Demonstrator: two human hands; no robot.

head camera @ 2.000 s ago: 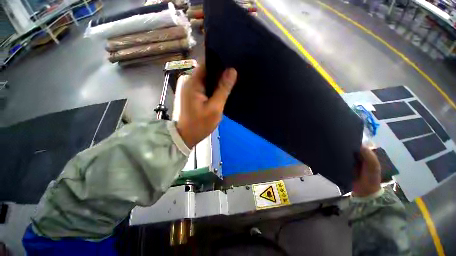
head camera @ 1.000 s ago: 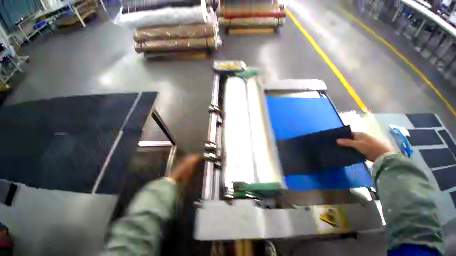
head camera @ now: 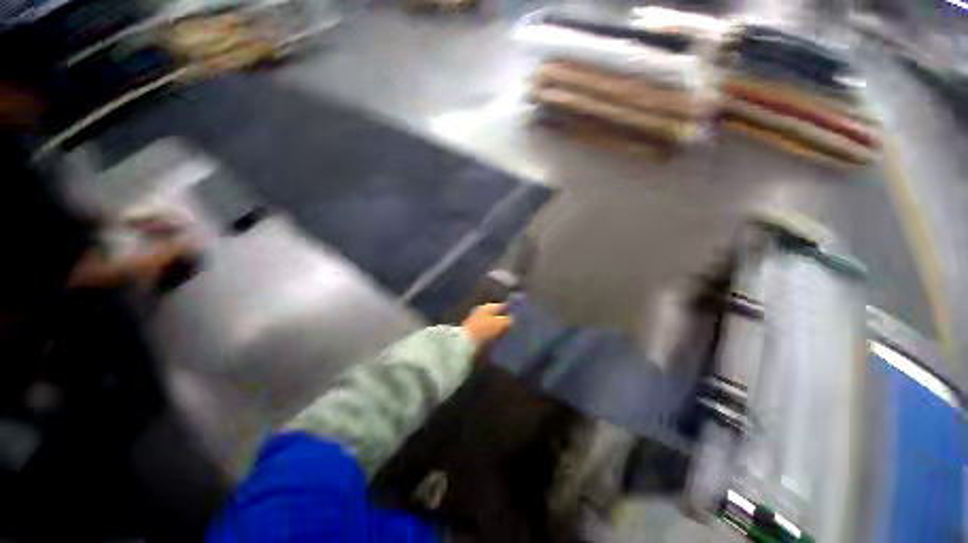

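Observation:
The frame is blurred. My left hand [head camera: 489, 321] is at the near corner of a dark cut panel [head camera: 600, 366], its fingers closed on the edge. The panel stretches from my hand to the roller side of the machine, across the gap beside the table. The machine's pale rollers [head camera: 801, 366] stand at the right, with the shaft and collars on their table-facing side. The panel's far end is by that shaft, too blurred to tell if it is still between the rollers. My right hand is not in view.
Large dark laid-out panels [head camera: 372, 180] cover the table's far part. A co-worker in dark clothes stands at the left, one hand [head camera: 149, 255] over the grey tabletop. The blue belt [head camera: 913, 456] is at the right edge. Fabric rolls [head camera: 621, 95] lie behind on the floor.
The view has swung left. The panel has passed from the belt side to the table side of the rollers. My left hand has taken hold of it; my right hand has left the picture.

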